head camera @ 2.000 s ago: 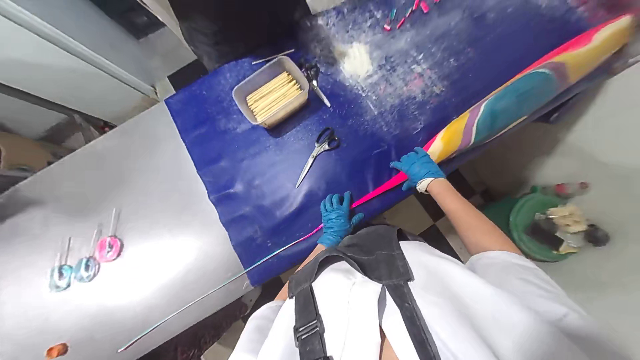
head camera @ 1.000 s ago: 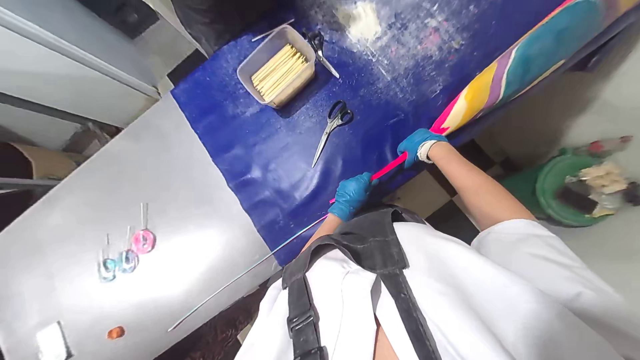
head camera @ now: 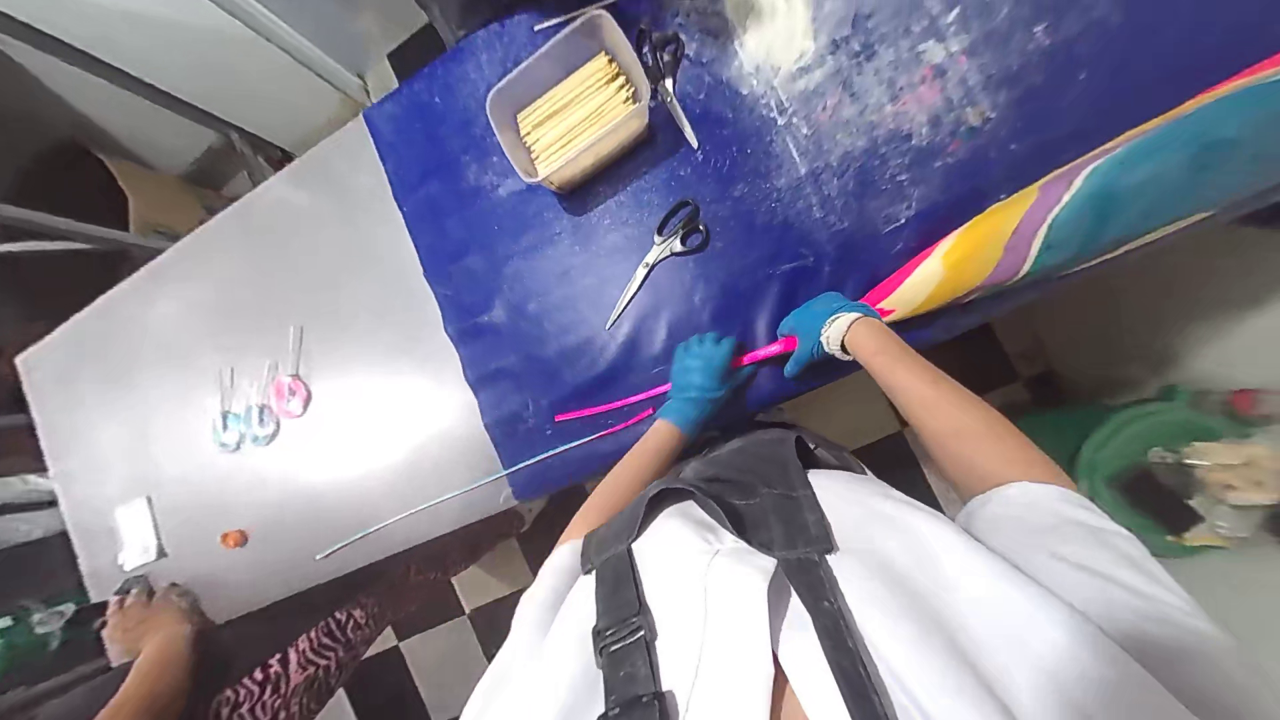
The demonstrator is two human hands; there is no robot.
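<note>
My right hand [head camera: 825, 330], in a blue glove with a white cuff, grips the pink narrow end of a thick striped candy roll [head camera: 1060, 220] at the table's front edge. To its left my gloved left hand [head camera: 700, 375] lies over the thin pink rope [head camera: 610, 405] pulled from that roll; its fingers are blurred. A separate thin strand [head camera: 480, 480], pink at one end and pale blue along the rest, runs from beside my left wrist onto the metal table. Scissors with black handles [head camera: 660, 255] lie on the blue mat [head camera: 560, 290] beyond my left hand.
A plastic tub [head camera: 505, 110] of wooden sticks and second scissors [head camera: 668, 85] stand farther back. Several lollipops [head camera: 290, 395], an orange-brown piece [head camera: 233, 539] and a white item [head camera: 138, 533] lie on the metal table [head camera: 230, 290]. Another person's hand [head camera: 150, 620] is at its lower left edge. A green bin [head camera: 1130, 460] stands right.
A pink rope end now lies apart from the pink and blue strand; two seconds ago one continuous line ran there. Another person's hand has come into view at lower left. The view has shifted.
</note>
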